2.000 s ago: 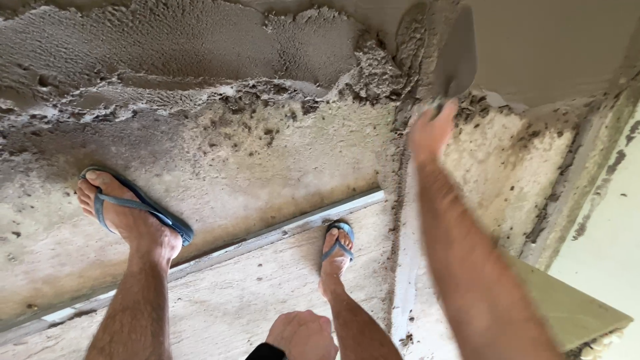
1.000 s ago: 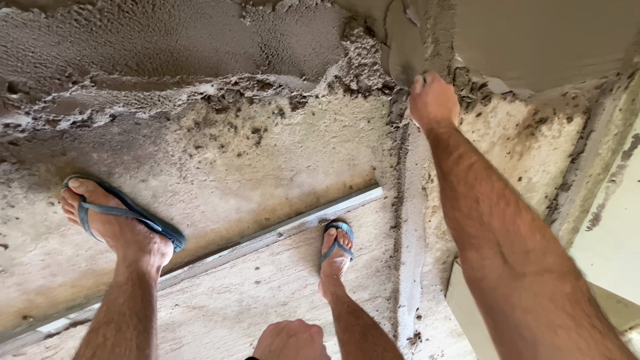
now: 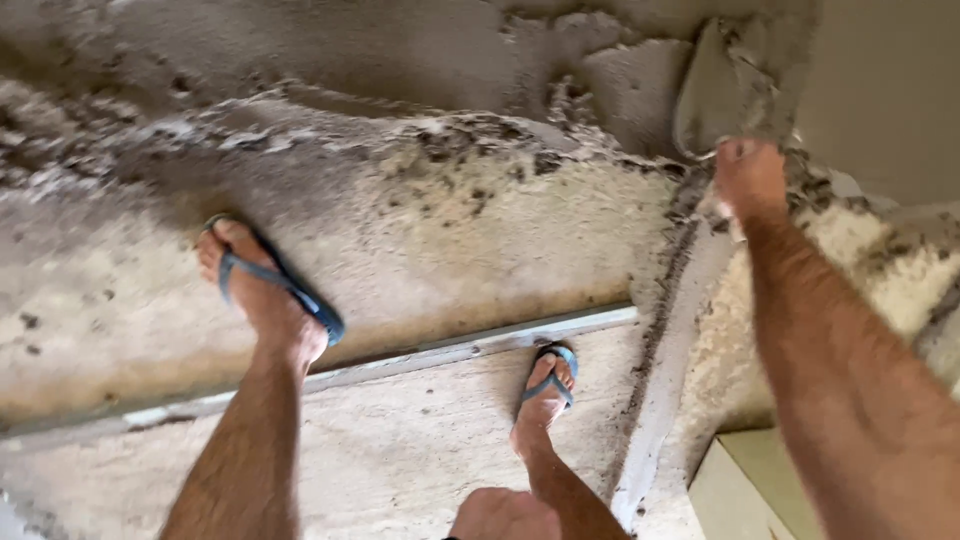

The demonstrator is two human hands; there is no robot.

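At the upper right, my right hand (image 3: 752,178) grips a trowel, its fingers closed about the handle. The trowel's blade (image 3: 709,97) is coated in grey mortar and lies against the wet mortar beside a narrow vertical strip. Rough wet mortar (image 3: 420,56) spreads across the top of the view, with a ragged lower edge. To the right of the blade is a smoother mortar area (image 3: 885,97). My left hand (image 3: 508,516) shows only in part at the bottom edge; its fingers are curled, and whether it holds something cannot be seen.
My feet, in blue flip-flops (image 3: 319,306), stand on the rough, mortar-spotted floor (image 3: 450,247). A long metal straightedge (image 3: 480,349) lies at a slant by them. A raised strip (image 3: 664,375) runs down at the right, and a pale box-like object (image 3: 739,480) stands at the lower right.
The trowel blade, lifted and blurred two seconds ago, now rests against the mortar, still in my right hand. More smeared mortar shows left of the blade. The view has shifted.
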